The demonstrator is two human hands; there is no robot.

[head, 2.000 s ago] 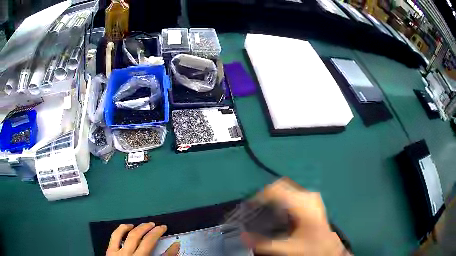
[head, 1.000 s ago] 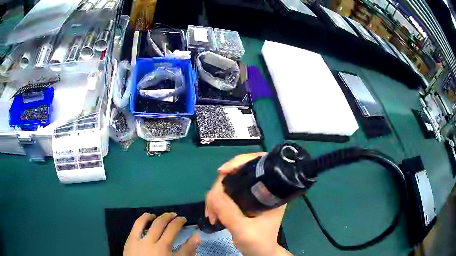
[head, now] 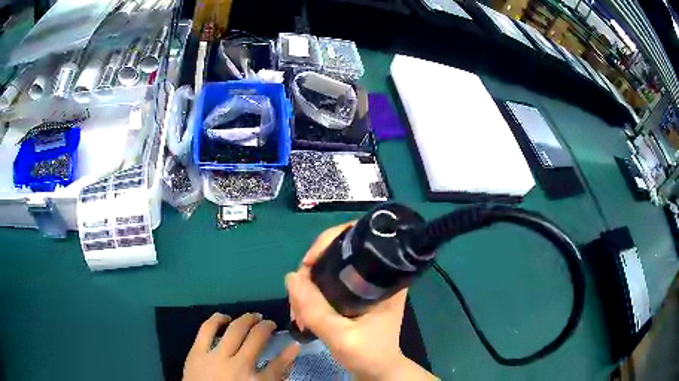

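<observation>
A silver laptop bottom cover (head: 316, 363) with a dotted grille lies on the black foam mat (head: 175, 335) at the bottom edge, partly cut off and covered by my hands. My right hand (head: 346, 320) is closed around a black electric screwdriver (head: 365, 257), held tilted with its lower end at the cover's upper edge. The bit's tip is hidden. My left hand (head: 234, 350) rests on the cover's left part, fingers apart and bent; it holds nothing that I can see.
The screwdriver cable (head: 577, 286) loops right. Beyond are a speckled screw tray (head: 339, 178), blue parts bin (head: 283, 149), white foam block (head: 461, 126) and purple cloth (head: 385, 117). A label sheet (head: 119, 223) hangs from the white parts box (head: 63, 208). Another laptop (head: 537, 132) lies right.
My right hand was a blur at the cover's right; it moved left and now holds the screwdriver upright over the cover. In the last second it shifted slightly left. My left hand stays put.
</observation>
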